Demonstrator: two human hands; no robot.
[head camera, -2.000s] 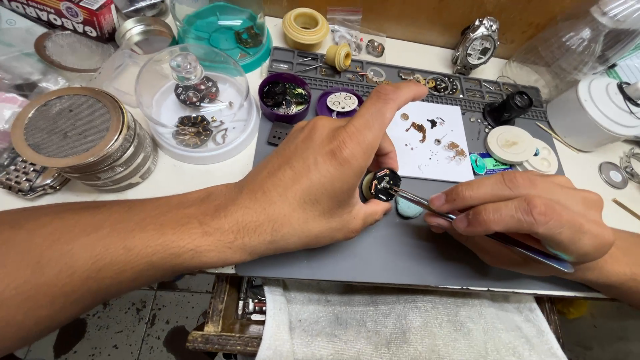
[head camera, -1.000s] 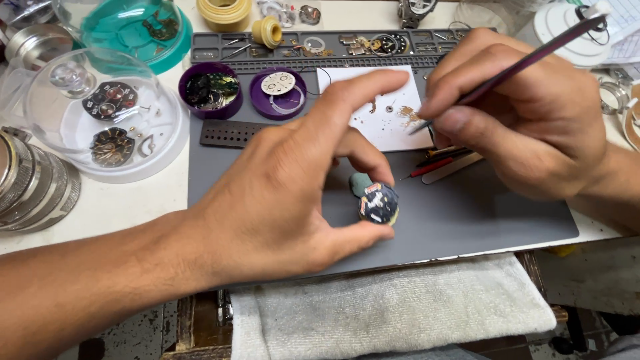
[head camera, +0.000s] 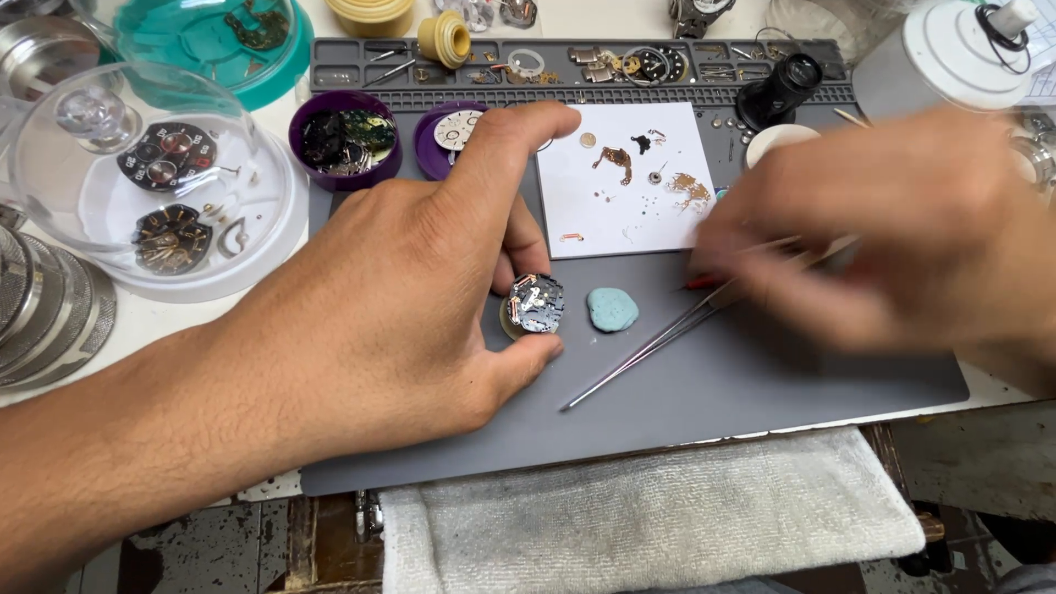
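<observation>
My left hand (head camera: 412, 305) holds a round watch movement (head camera: 536, 304) between thumb and fingers, just above the grey mat (head camera: 495, 445). My right hand (head camera: 883, 239) is blurred at the right, over metal tweezers (head camera: 643, 351) that lie slantwise with their tips toward the front. Whether its fingers hold anything is not clear. A red-handled tool (head camera: 701, 282) shows partly beneath it. Between the hands sits a lump of blue-green putty (head camera: 612, 309). Behind it, a white pad (head camera: 627, 223) bears small watch parts, among them a coil (head camera: 572, 238) at its near left corner.
A clear dome (head camera: 74, 198) covers watch dials at the left. Two purple cups (head camera: 345, 172) stand behind my left hand, near a compartment tray (head camera: 577, 74) of parts. A black loupe (head camera: 780, 91) and a white jar (head camera: 932, 66) stand at the back right. A towel (head camera: 660, 511) hangs in front.
A coil now lies at the pad's near left corner. The tweezers, at the movement two seconds ago, now lie on the mat. My right hand has moved away from the movement, which stays in my left hand.
</observation>
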